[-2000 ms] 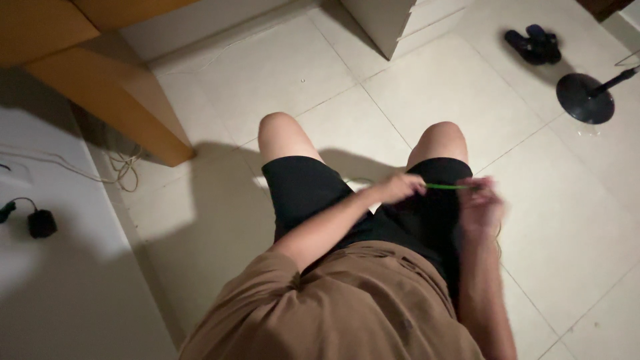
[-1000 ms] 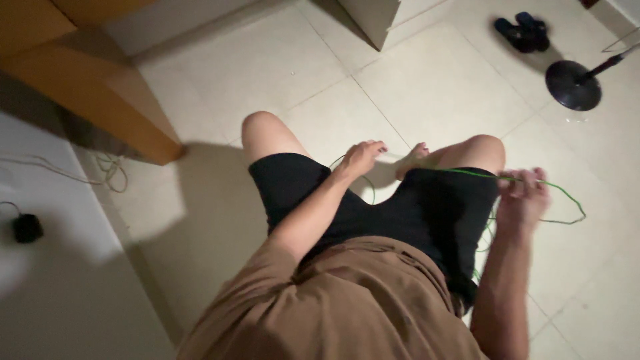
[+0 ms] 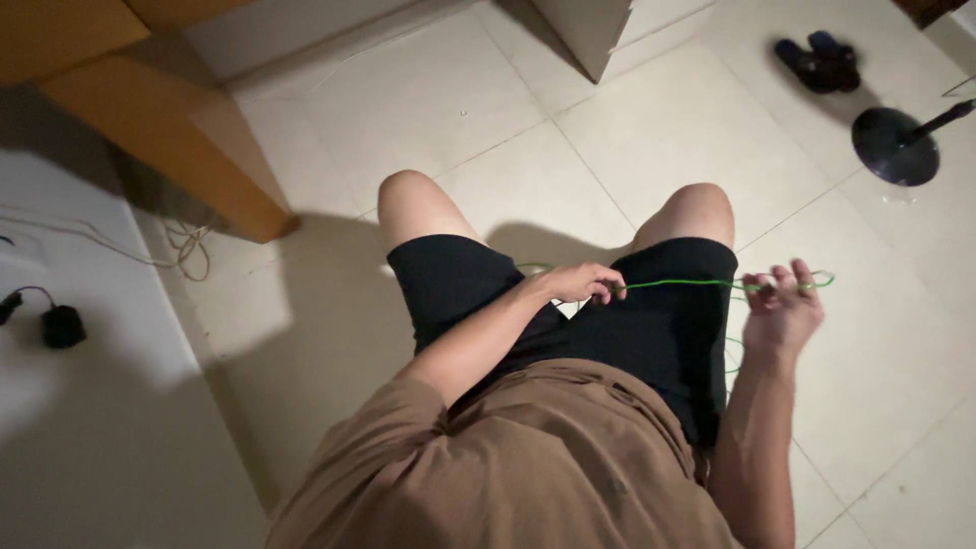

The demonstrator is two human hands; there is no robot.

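A thin green cord (image 3: 679, 282) runs nearly straight between my two hands, above the black shorts. My left hand (image 3: 585, 283) pinches its left end, over the gap between the thighs, and more thin cord shows just left of the wrist. On the right, my right hand (image 3: 784, 305) is raised beside the thigh with the cord across its fingers, and a small loop of cord sticks out past the fingertips. Further loops of green cord hang between the right forearm and the shorts. Whether the cord is a wire or string cannot be told.
A wooden desk leg (image 3: 229, 183) and a tangled pale cable (image 3: 187, 248) are at the left. A black adapter (image 3: 62, 326) lies on a white surface. A cabinet (image 3: 587, 30) stands ahead. Dark footwear (image 3: 820, 62) and a round black stand base (image 3: 895, 146) are at upper right.
The right hand was further out to the right a second ago, with a larger loop beyond it; that loop is now small. The knee on the right has moved inward.
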